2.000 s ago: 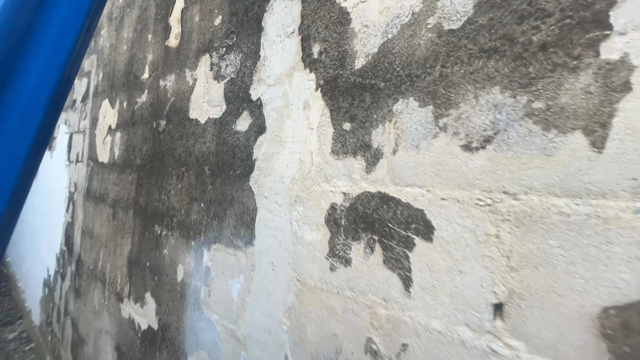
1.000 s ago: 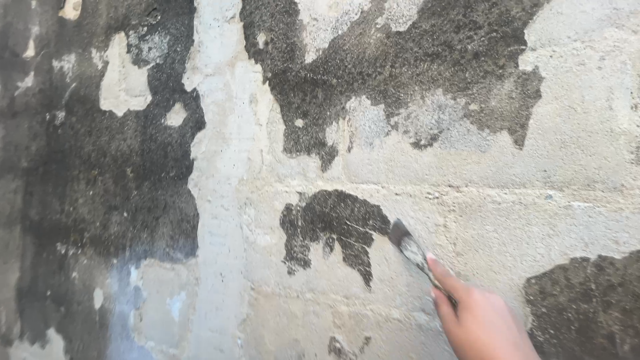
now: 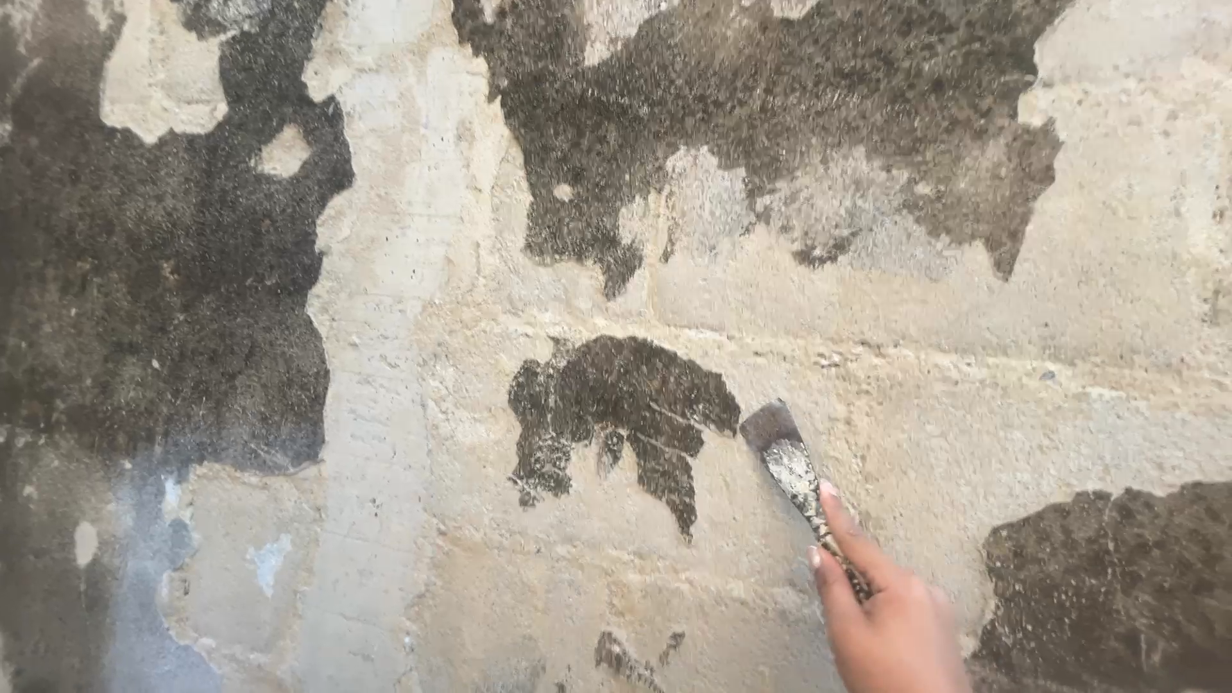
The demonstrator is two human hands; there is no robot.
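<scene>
My right hand [image 3: 890, 616] comes in from the lower right, its fingers wrapped around the handle of a putty knife [image 3: 794, 472] crusted with pale residue. The knife's blade points up and left, its edge by the right end of an arched dark patch of old coating [image 3: 645, 395]. Whether the edge touches the wall cannot be told. Around that patch the wall [image 3: 924, 423] is pale, rough masonry. My left hand is out of view.
A large dark patch [image 3: 770, 87] spans the upper middle. Another dark area [image 3: 241, 318] covers the left side, with a bluish-white smear [image 3: 140, 568] below. A further dark patch [image 3: 1116, 577] lies at the lower right, and small dark remnants [image 3: 626, 659] at the bottom.
My right hand with the putty knife, out of sight two seconds ago, has come into view. The view has turned right, and the blue object at the left has left it.
</scene>
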